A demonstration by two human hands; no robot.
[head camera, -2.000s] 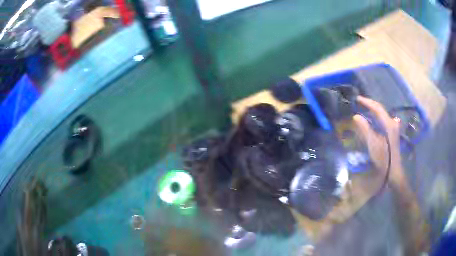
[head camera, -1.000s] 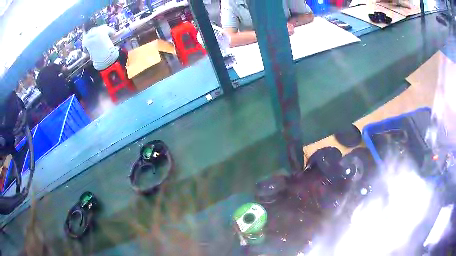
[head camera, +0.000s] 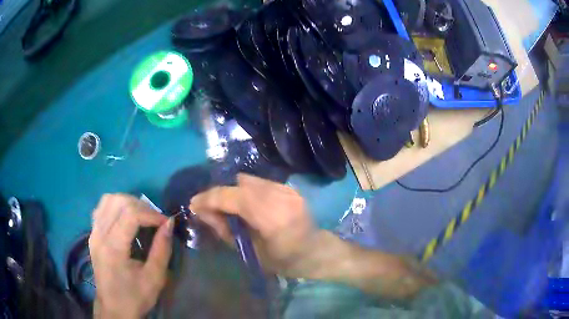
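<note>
My left hand [head camera: 128,252] is at the lower left, thumb and forefinger pinched on a thin pale wire. My right hand [head camera: 268,218] is beside it, its fingertips near the same spot. It holds the dark blue-black handle of a soldering iron [head camera: 244,246]; the tip is hard to make out. A black speaker plate [head camera: 187,184] lies between and behind the fingers, partly hidden and blurred. A dark headband loop [head camera: 78,261] shows partly behind my left hand.
A pile of black speaker plates [head camera: 281,93] lies beyond my hands. The green solder spool [head camera: 178,82] and a small round metal-rimmed part [head camera: 89,145] are at the left. The soldering station [head camera: 483,68] sits in a blue tray [head camera: 474,99], its cord trailing over cardboard [head camera: 405,165].
The view has swung down from the ledge and line to the bench. Two seconds ago a hand was over the blue tray; now both hands are together low in front of me.
</note>
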